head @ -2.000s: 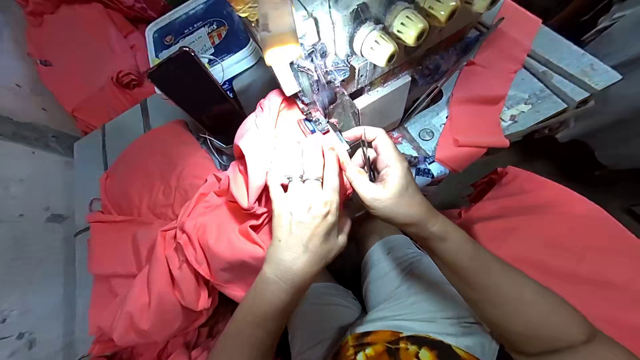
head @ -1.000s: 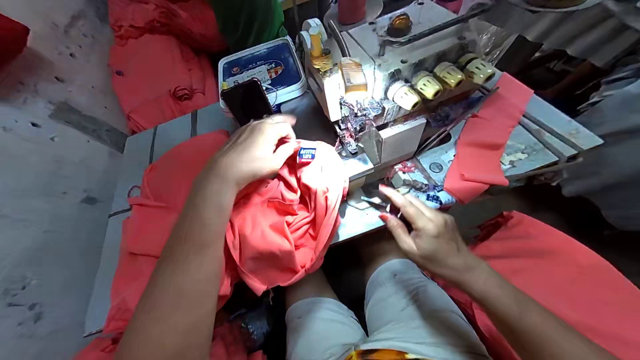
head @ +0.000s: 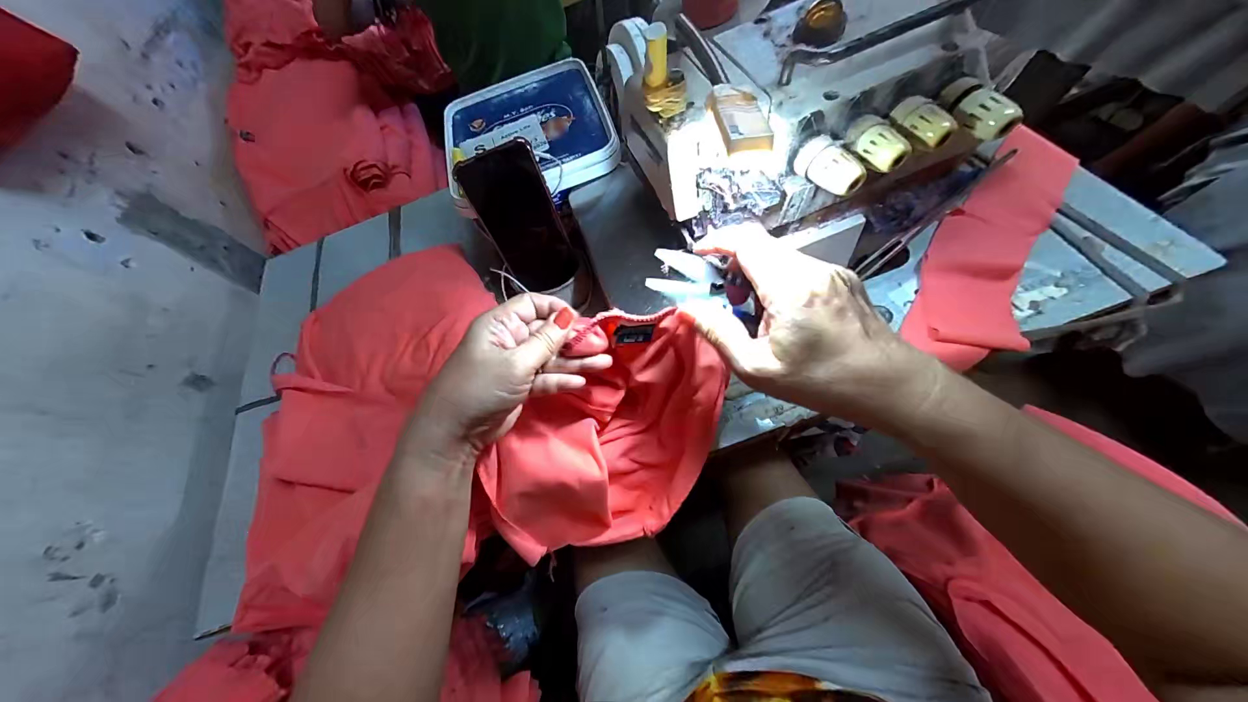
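My left hand (head: 517, 366) pinches the seamed edge of a coral fabric garment (head: 604, 448) between thumb and fingers. A small dark label (head: 634, 334) sits just inside that edge. My right hand (head: 790, 312) holds thread snips (head: 687, 278) with pale blades, which point left and stand apart above the edge. The right thumb is at the garment's edge; whether it grips the cloth is hard to tell. Behind the right hand is a sewing machine (head: 634, 127) with its lamp shining on the needle area. The rest of the garment hangs down over my lap.
More coral fabric (head: 361, 390) lies on the left of the table. A smartphone (head: 517, 210) leans before a blue-lidded plastic tub (head: 575, 117). Thread tension dials (head: 877, 143) line the machine. A coral strip (head: 985, 253) hangs at right, beside long metal tweezers (head: 936, 214). Part of another person (head: 487, 34) shows behind.
The garment edge has come away from the machine and is held up in front of it. The right hand has moved up to the edge with the snips. The left hand has moved down toward me.
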